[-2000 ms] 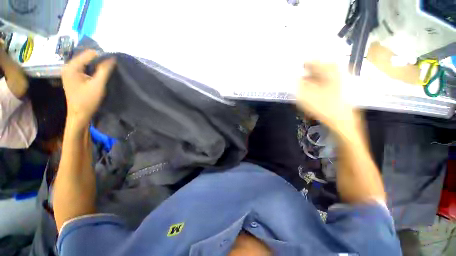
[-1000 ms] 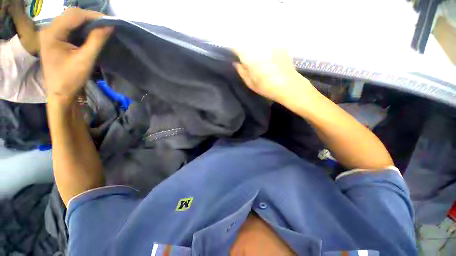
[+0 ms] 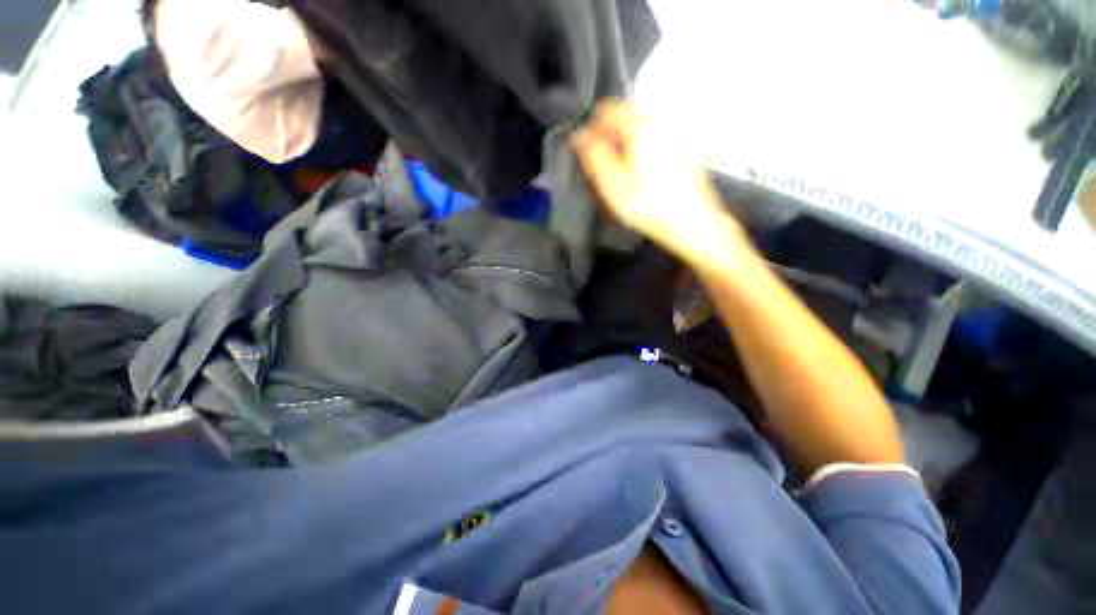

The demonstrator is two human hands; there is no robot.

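Observation:
A dark grey garment piece [image 3: 481, 72] hangs at the top centre, its upper part cut off by the picture's top edge. My right hand [image 3: 631, 168] is at its right edge, fingers closed on the cloth beside the table's front edge. The hand is overexposed and somewhat blurred. My left hand is not in view; only the blue left sleeve shows at lower left. More grey garment cloth [image 3: 385, 324] with light topstitching lies heaped over my lap.
The white table [image 3: 769, 84] has a ruler-marked strip [image 3: 889, 216] along its front edge. Dark strips [image 3: 1064, 144] lie at the far right. A blue bin [image 3: 439, 192] is behind the heap. Another person's pale sleeve [image 3: 246, 72] shows at upper left, beside dark cloth [image 3: 156, 144].
The view has swung left. My left hand has gone out of the picture. The garment piece has moved from the table's edge up to the top centre, with my right hand still at it.

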